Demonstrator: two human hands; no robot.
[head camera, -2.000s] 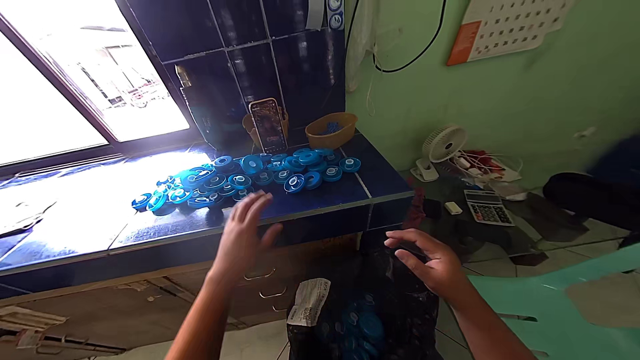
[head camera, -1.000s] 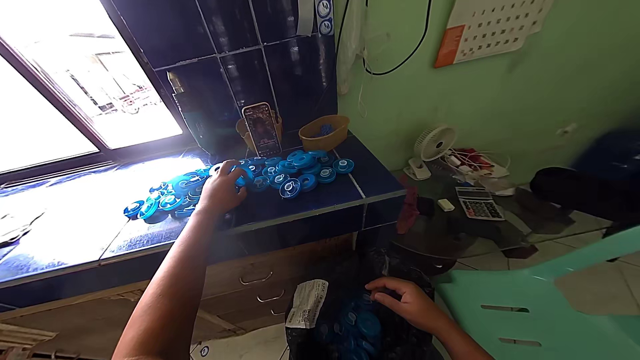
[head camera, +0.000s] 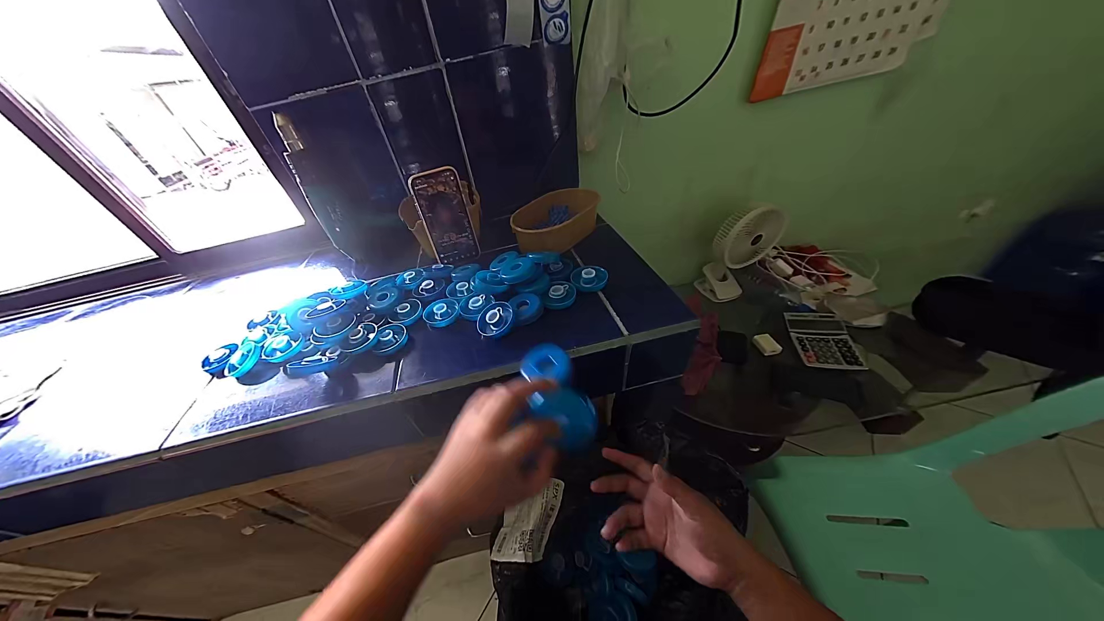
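My left hand (head camera: 500, 448), a little blurred, holds several blue round plastic caps (head camera: 565, 414) in front of the counter's edge. Fingers apart and curved, my right hand (head camera: 668, 517) holds nothing and hovers over a black plastic bag (head camera: 707, 474). Inside that bag lie more blue round caps (head camera: 617, 586), partly hidden by my right hand. A spread pile of the same blue caps (head camera: 388, 310), some with white centres, covers part of the dark blue tiled counter (head camera: 466, 354). The bag bears a white printed label (head camera: 528, 522).
A phone (head camera: 446, 216) leans upright behind the pile, beside a tan oval container (head camera: 556, 220) with small blue pieces. To the right are a small fan (head camera: 749, 240), a calculator (head camera: 824, 341) on a dark glass table and a green plastic chair (head camera: 931, 492). A window (head camera: 216, 172) stands left.
My left hand has moved from the pile on the counter toward the bag, with several caps in it. My right hand was over the bag one second ago too.
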